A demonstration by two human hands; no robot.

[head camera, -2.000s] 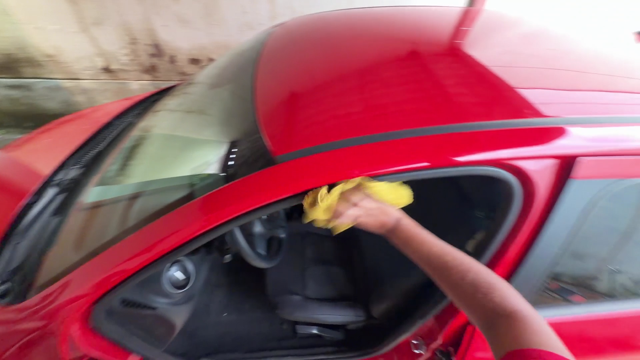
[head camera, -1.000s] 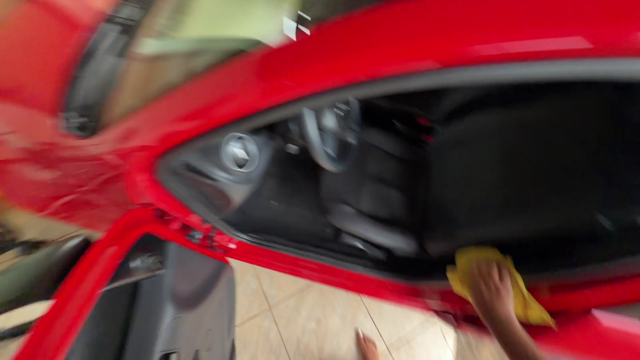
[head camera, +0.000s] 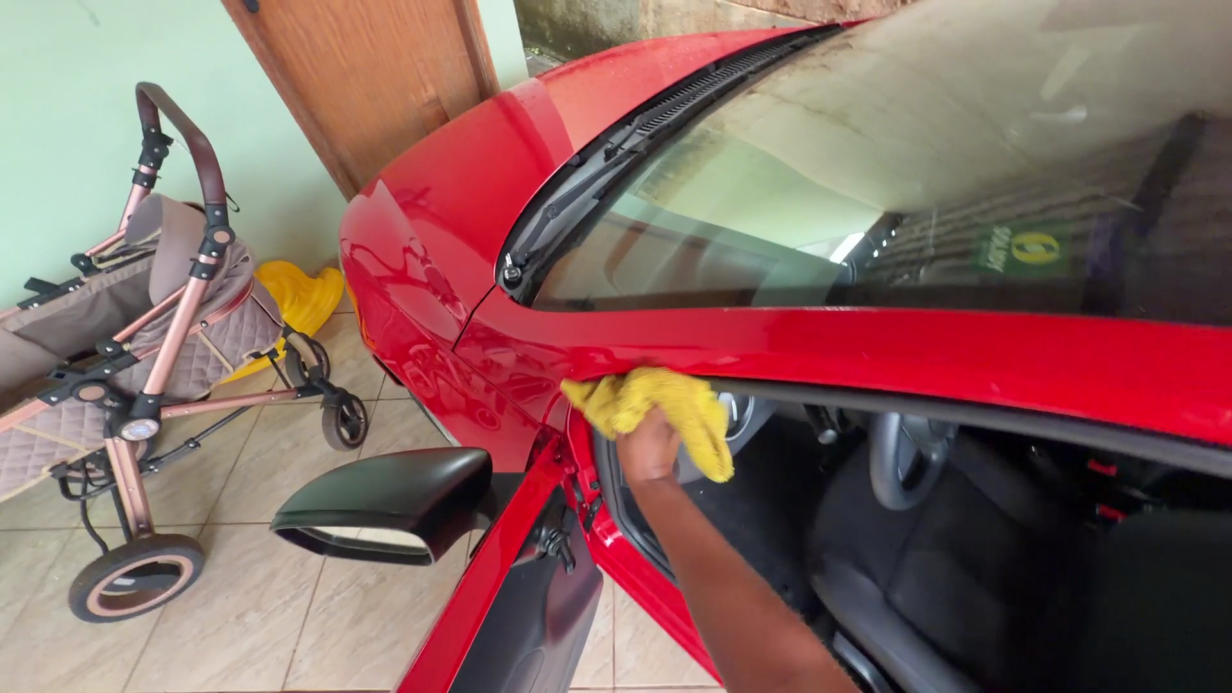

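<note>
My right hand point(head camera: 650, 448) is closed on a yellow cloth point(head camera: 674, 409). The cloth lies against the front corner of the door opening of a red car, at the lower end of the red windshield pillar point(head camera: 866, 342). My fingers are partly hidden by the cloth. Below and to the left, the red front door point(head camera: 500, 587) stands open with its black side mirror point(head camera: 395, 500). My left hand is not in view.
A stroller point(head camera: 173, 356) with pink-gold frame stands on the tiled floor at left, a yellow object point(head camera: 298, 298) behind it. The steering wheel point(head camera: 900, 462) and dark seat point(head camera: 895, 549) show inside the car. A wooden door point(head camera: 385, 77) is behind the hood.
The cloth in my right hand has gone from the upper door frame, to the sill side of the door opening, to its front corner. The view has swung toward the car's front.
</note>
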